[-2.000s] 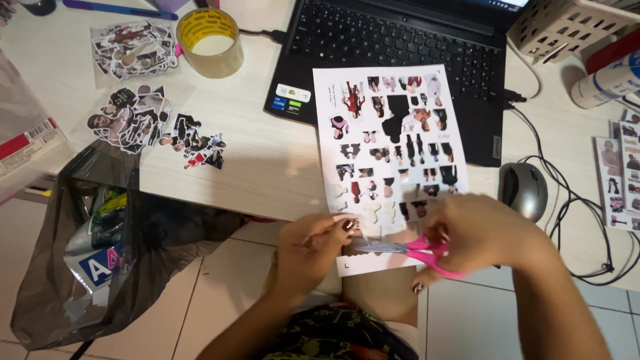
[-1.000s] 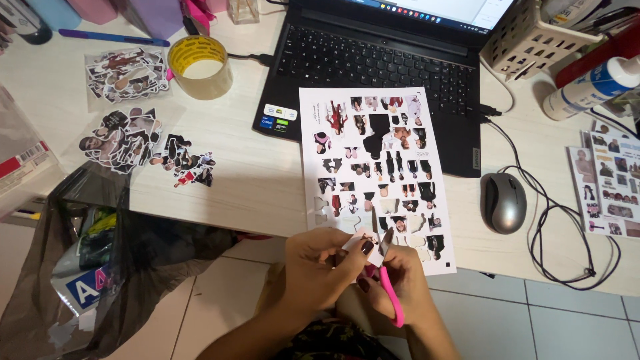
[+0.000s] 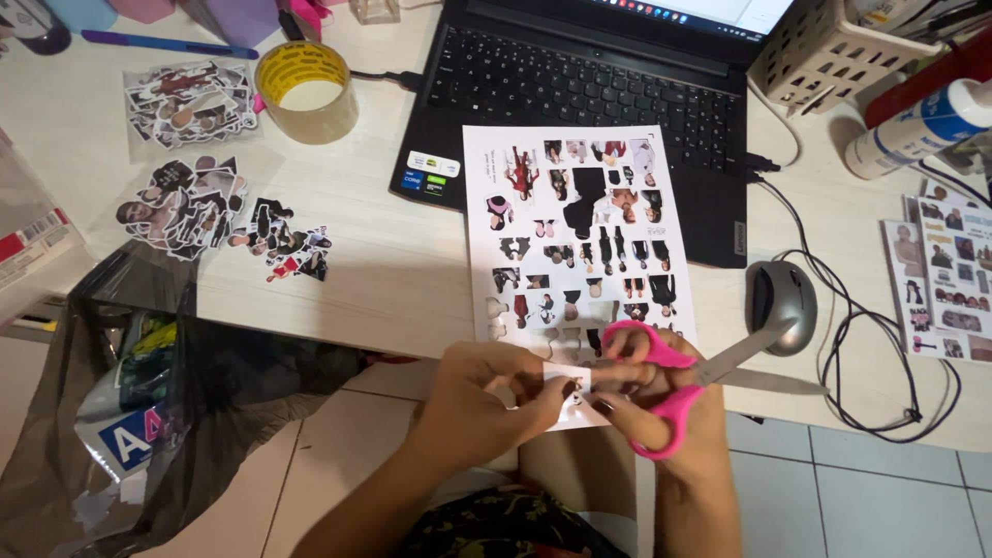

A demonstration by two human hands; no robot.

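My left hand (image 3: 488, 403) pinches a small cut piece of printed sticker paper (image 3: 575, 391) between thumb and fingers. My right hand (image 3: 659, 395) touches the same piece with its thumb and a finger, while its fingers sit in the pink handles of a pair of scissors (image 3: 682, 380), whose blades stand apart and point right toward the mouse. Behind both hands lies a sheet of printed stickers (image 3: 535, 209), partly over the laptop (image 3: 573, 85); its near edge is partly hidden by my hands. Cut-out stickers lie in piles at the left, one loose pile (image 3: 283, 240) nearest me.
A roll of clear tape (image 3: 318, 116) stands beside a plastic bag of stickers (image 3: 190, 105). A dark rubbish bag (image 3: 225, 372) hangs at the left table edge. On the right are a mouse (image 3: 783, 306), looped cables, sticker sheets (image 3: 961, 271), a white bottle (image 3: 907, 136) and a basket (image 3: 837, 58).
Two seconds ago the scissors were at the sheet's near edge, pointing left. Now they have swung round in my right hand to point right, and both hands are on a small separate piece.
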